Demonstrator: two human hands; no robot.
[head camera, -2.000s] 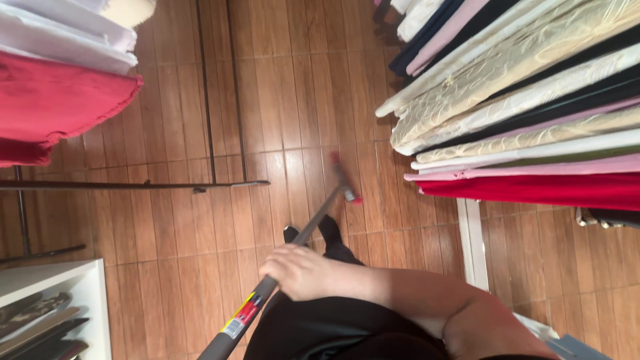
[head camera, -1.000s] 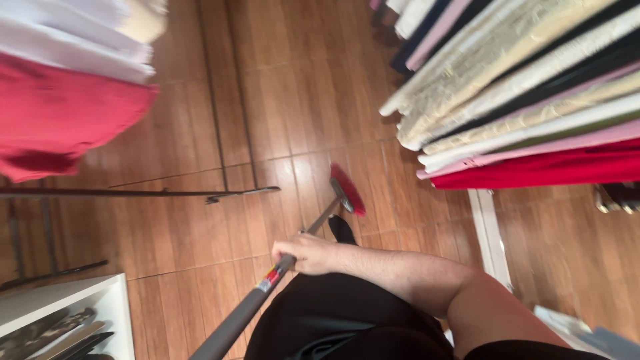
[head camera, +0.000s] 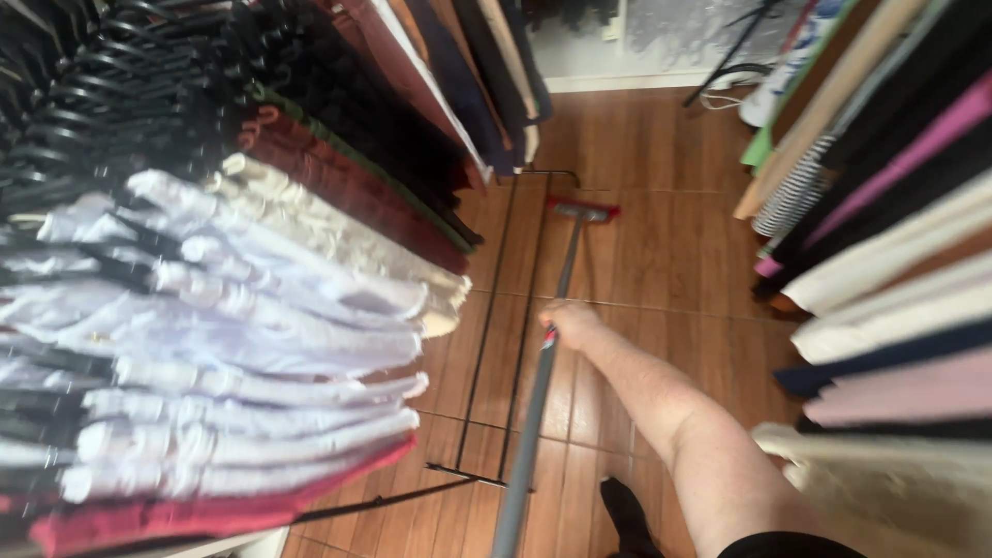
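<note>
My right hand (head camera: 572, 322) is closed around the grey handle (head camera: 527, 434) of a broom, just above a red and white label. The handle slants away from me over the floor. At its far end the broom head (head camera: 583, 209), grey with a red edge, rests on the brown wood-look tiles, to the right of a rack's dark metal base. The near end of the handle runs out of view at the bottom. My left hand is not in view.
Garments on black hangers, white ones (head camera: 271, 372) among them, crowd the left. More clothes (head camera: 868, 310) hang along the right. A black rack base (head camera: 484, 341) lies low along the floor. A stand leg and white cable (head camera: 721, 99) are at the back.
The view has swung up and ahead along the aisle. My right arm is stretched out farther, and the broom head is now farther from my feet.
</note>
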